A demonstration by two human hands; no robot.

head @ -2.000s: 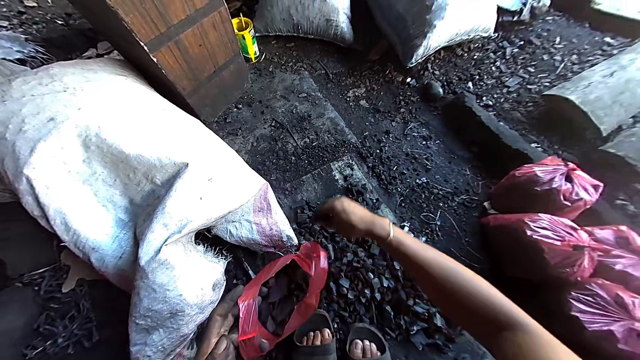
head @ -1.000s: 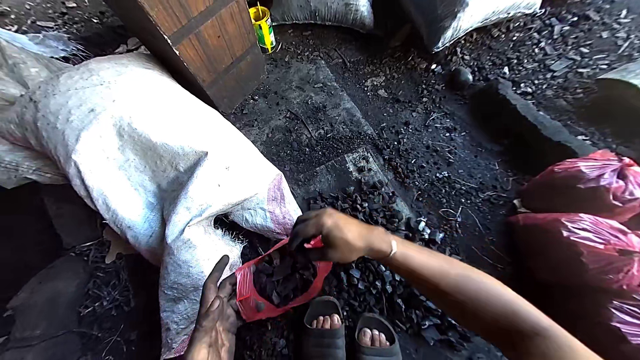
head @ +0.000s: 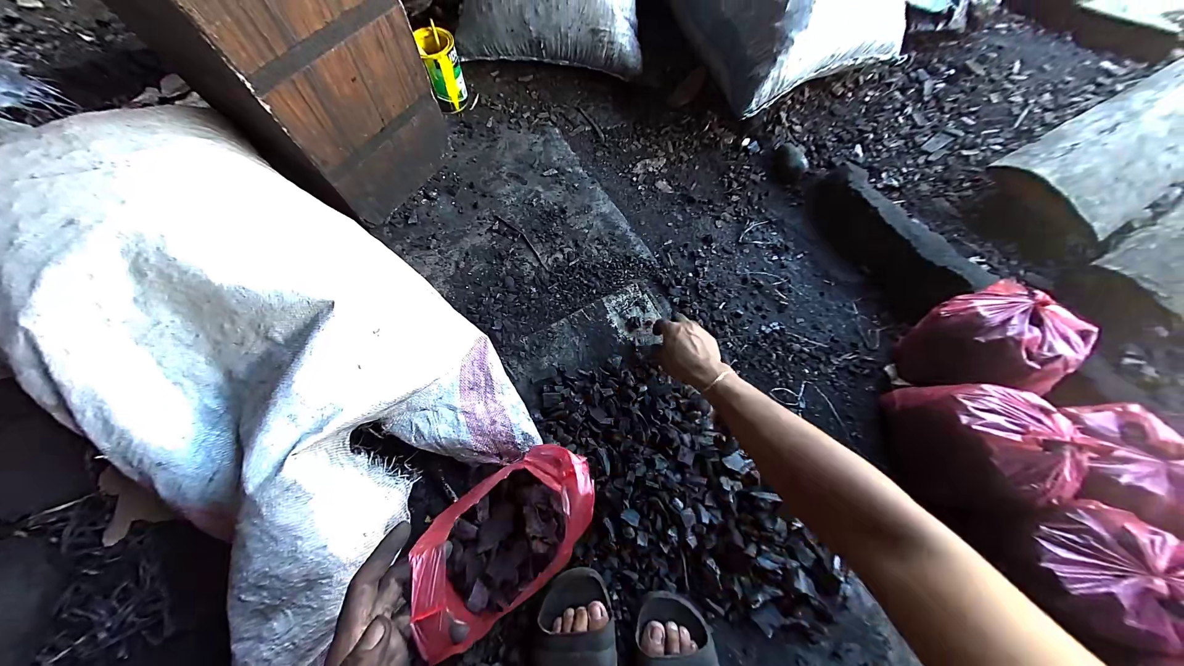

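Observation:
My left hand [head: 377, 606], blackened with soot, grips the left rim of a red plastic bag [head: 578, 495]. The bag's mouth gapes and dark charcoal pieces [head: 504, 541] fill it. Over the upper edge of a heap of charcoal pieces [head: 684, 499] is my right hand [head: 686, 350], its fingers curled and dark at the tips; whether it holds a piece cannot be told. A large white woven sack [head: 370, 305] lies on its side at the left, its torn mouth beside the bag.
Knotted red plastic bags [head: 994, 338] stand at the right. A wooden post [head: 342, 92] and a yellow-green can [head: 444, 69] are at the upper left. Filled sacks [head: 555, 32] stand at the back. A dark stone slab [head: 888, 231] lies at the right. My sandalled feet [head: 578, 618] are below.
My right hand was at the mouth of the red bag a second ago and is now up and right of it, over the heap's edge. My left hand stays at the bag's rim.

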